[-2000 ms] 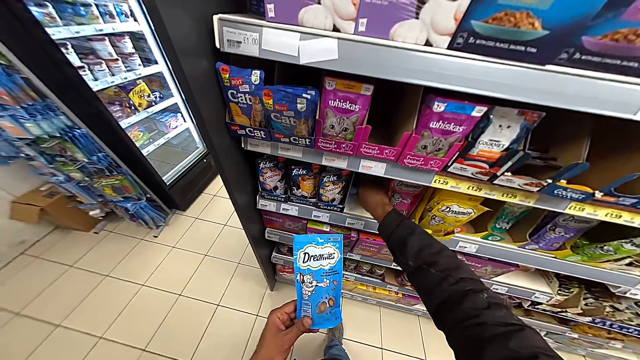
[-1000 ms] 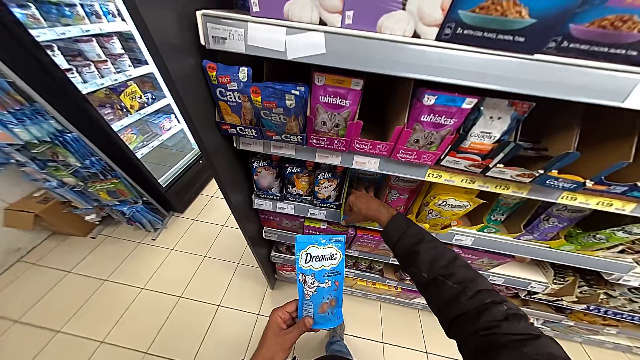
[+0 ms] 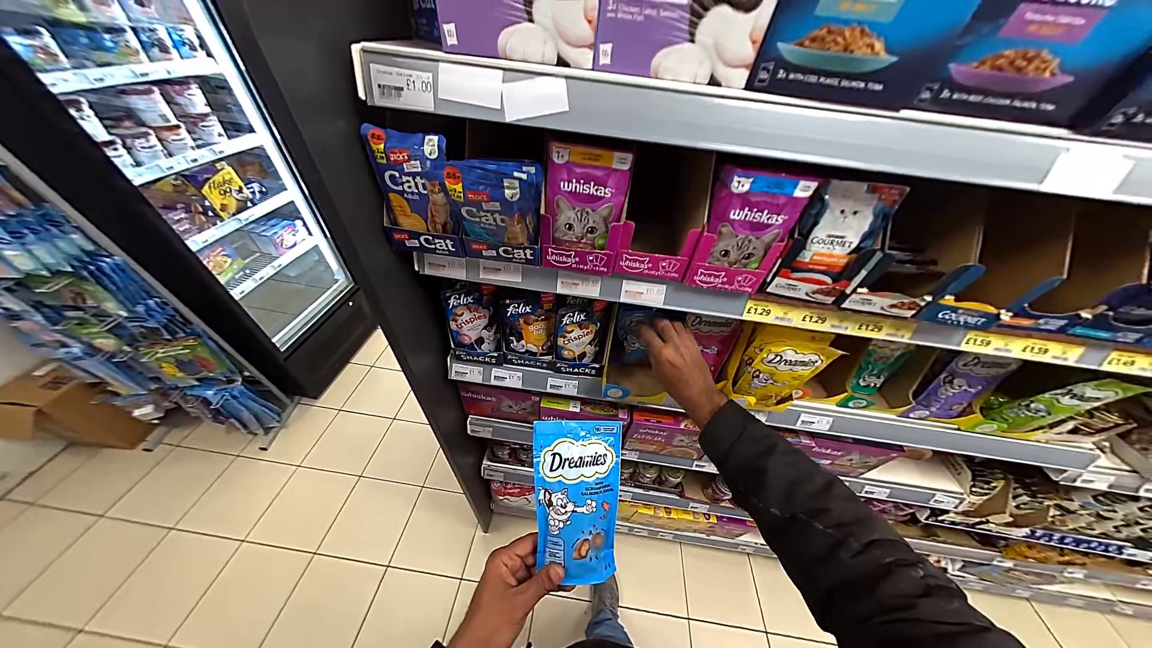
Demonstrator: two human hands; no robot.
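Note:
A blue Dreamies cat treat pouch (image 3: 578, 504) is held upright by its lower left edge in my left hand (image 3: 515, 585), between thumb and fingers. My right hand (image 3: 679, 360) reaches into the second shelf down, its fingertips at a dark blue pouch (image 3: 633, 335) in a shelf box; whether they grip it is hard to tell. A pink Dreamies pouch (image 3: 714, 337) stands just right of the fingers, with a yellow Dreamies pouch (image 3: 785, 360) beyond it. Left of the hand are Felix snack pouches (image 3: 529, 328).
Whiskas pouches (image 3: 587, 198) and a Gourmet pouch (image 3: 837, 236) stand on the shelf above, under a metal shelf edge (image 3: 702, 126). A glass-door fridge (image 3: 261, 207), hanging blue packets (image 3: 135, 324) and a cardboard box (image 3: 76, 414) are at the left, on the tiled floor (image 3: 297, 513).
My right hand was deeper in the shelf two seconds ago; now more of it shows, with a dark blue pouch visible at its fingertips. My left hand still holds the blue pouch.

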